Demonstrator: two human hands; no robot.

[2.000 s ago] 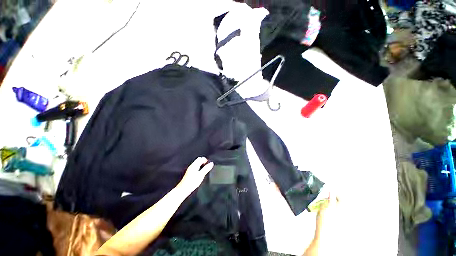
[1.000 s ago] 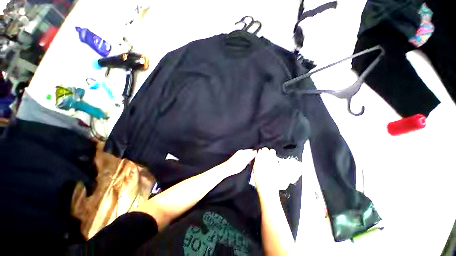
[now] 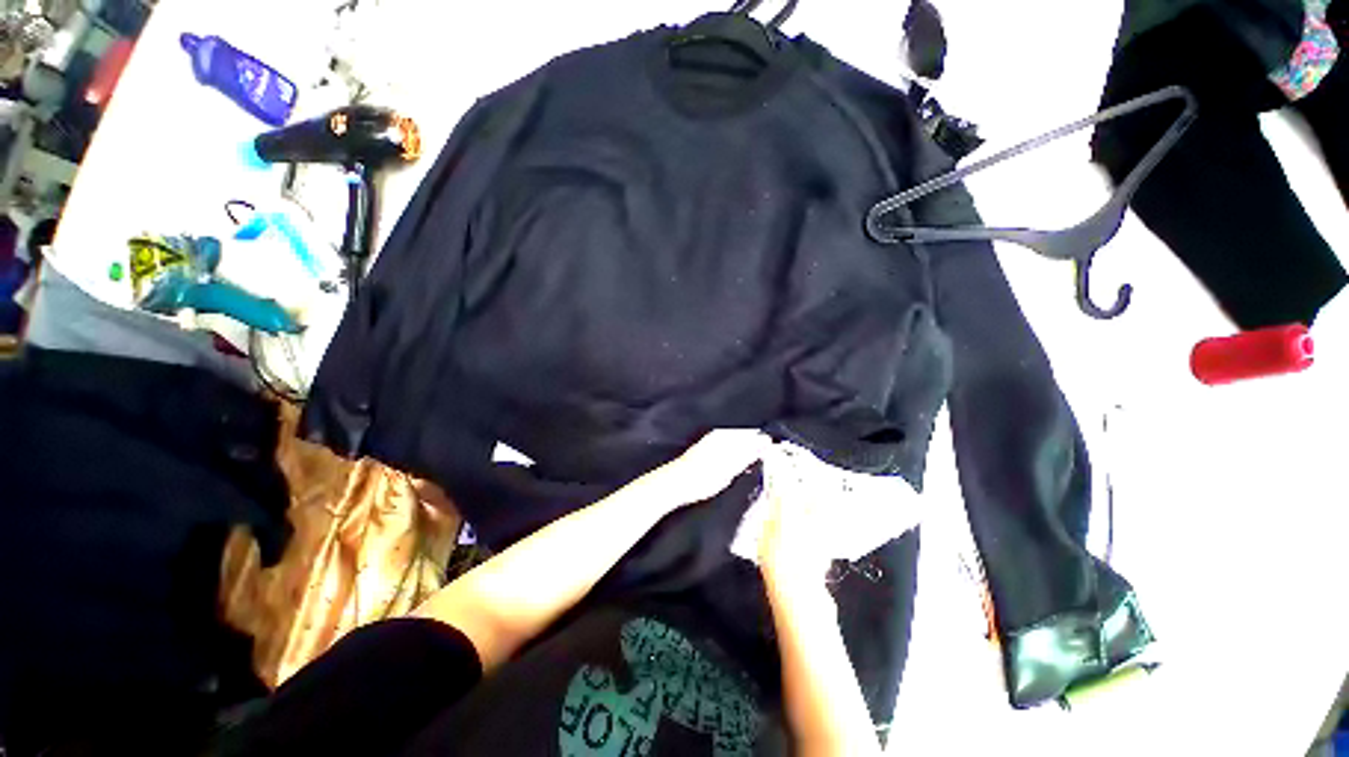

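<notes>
A black sweatshirt (image 3: 636, 266) lies flat on the white table, its round neck at the top. Its cuff (image 3: 1058, 658), shinier than the sleeve, lies at the right. My left hand (image 3: 732, 451) is at the lower edge of the sweatshirt, its fingers closed on the cloth; the fingertips are washed out. My right hand (image 3: 792, 540) is beside it and holds a crumpled white cloth (image 3: 851, 503) against the hem. The fingers partly merge with the white cloth. A green-yellow marker or snips (image 3: 1110, 685) lies by the cuff.
A grey hanger (image 3: 1036, 237) lies over the right shoulder and sleeve. A red thread cone (image 3: 1252, 355) and black garments (image 3: 1213, 192) are at right. At left are a black hair dryer (image 3: 348, 141), a purple-blue bottle (image 3: 240, 77), a teal tool (image 3: 222, 303) and brown cloth (image 3: 355, 547).
Since the first frame, my right hand has left the cuff and come to the hem beside my left hand, now with white cloth. The view has shifted. Over the last second both hands stay together there.
</notes>
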